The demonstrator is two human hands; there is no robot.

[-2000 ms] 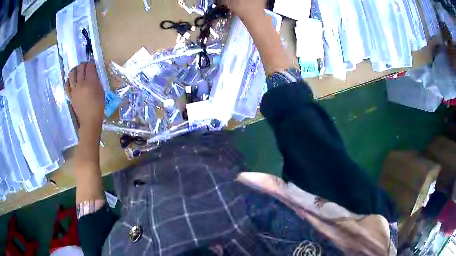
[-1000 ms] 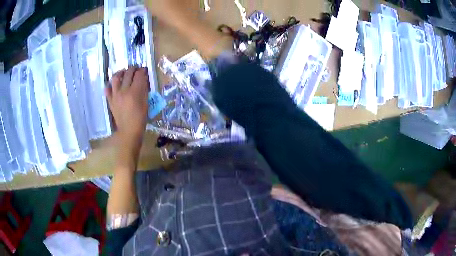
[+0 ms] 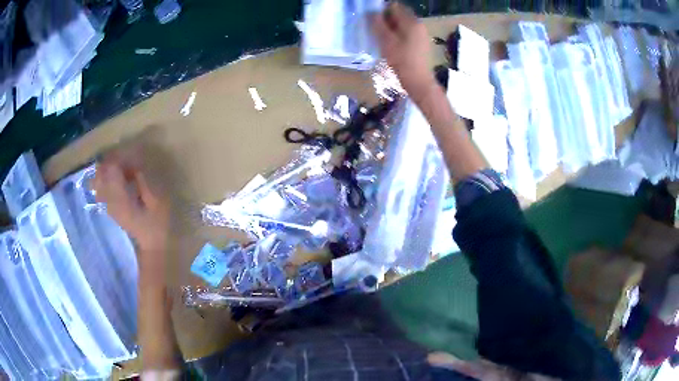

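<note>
My right hand (image 3: 406, 48) is at the top centre, its fingers on the right edge of a frosted white tray (image 3: 339, 37) that the picture's top edge cuts off. My left hand (image 3: 134, 197) is blurred and looks empty, fingers apart, beside the left row of trays (image 3: 78, 253). A heap of clear bagged parts (image 3: 287, 245) lies mid-bench. Black coiled cables (image 3: 350, 138) lie at its upper side. A light blue card (image 3: 210, 264) lies at its left. More trays (image 3: 398, 186) overlap at a slant to its right.
Small white pieces (image 3: 257, 98) lie scattered on the tan bench (image 3: 216, 141). White papers (image 3: 476, 97) and a long row of trays (image 3: 558, 104) stand at the right. A dark green surface (image 3: 186, 37) with bagged items runs behind the bench.
My left hand has let go of the tray it rested on. That place now shows bare bench. My right hand has moved from the upper left to the top centre, onto a tray.
</note>
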